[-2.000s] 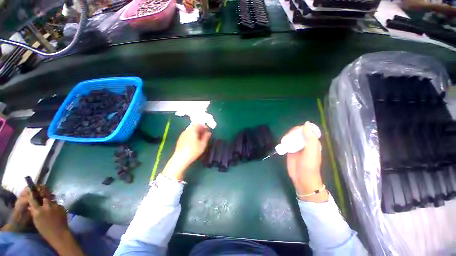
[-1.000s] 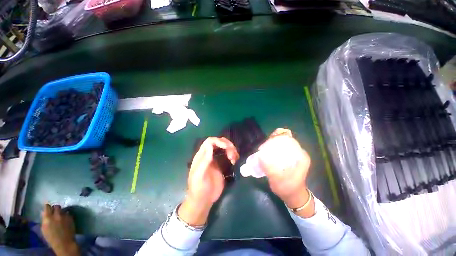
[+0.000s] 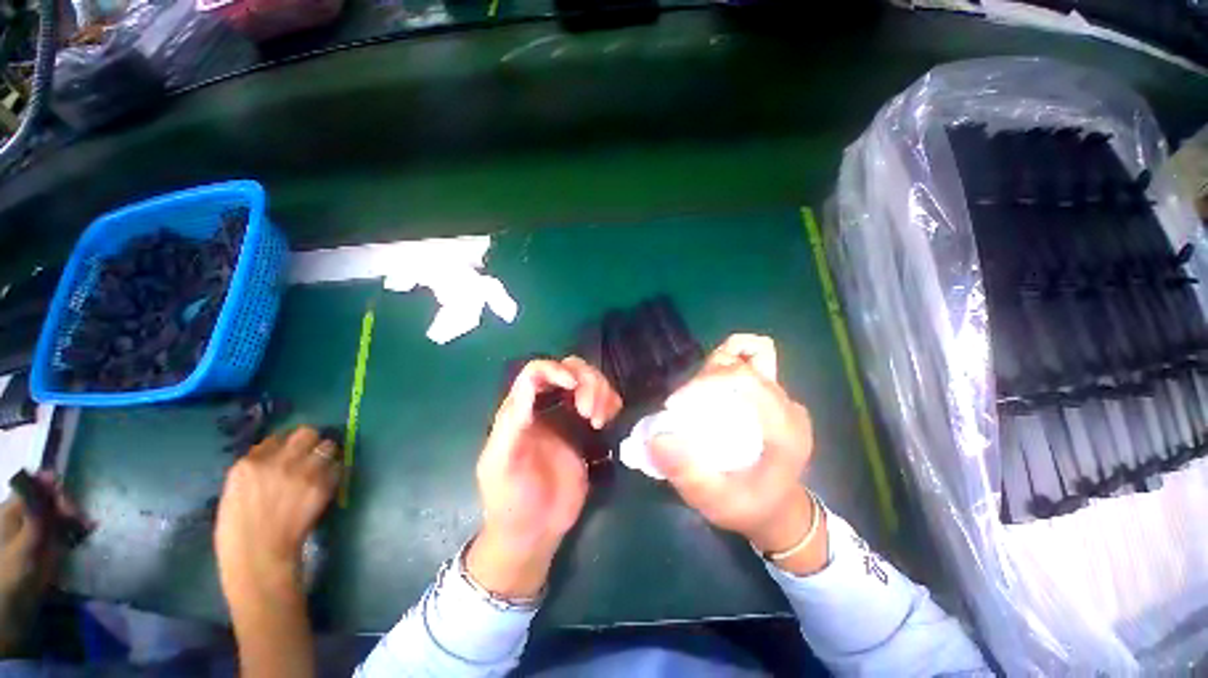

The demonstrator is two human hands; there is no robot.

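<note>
My right hand [image 3: 749,457] is closed round the white glue bottle [image 3: 669,444], whose nozzle end points left at my left hand. My left hand [image 3: 537,464] is curled round a black housing [image 3: 570,431], mostly hidden by the fingers and dark against the parts behind. The bottle's tip is close to or touching this housing; I cannot tell which. More black housings [image 3: 645,344] lie side by side on the green bench just beyond my hands.
A blue basket [image 3: 265,298] of small black parts stands left. Another person's hand [image 3: 278,490] covers the small loose pile beside the left yellow line [image 3: 359,397]. Crumpled white paper [image 3: 451,294] lies behind. A plastic-lined tray [image 3: 907,331] of long black parts stands right, past another yellow line.
My left hand has left the paper and taken a black housing; the bottle has moved left to it. Another person's hand has reached in over the loose pile. The camera view has shifted.
</note>
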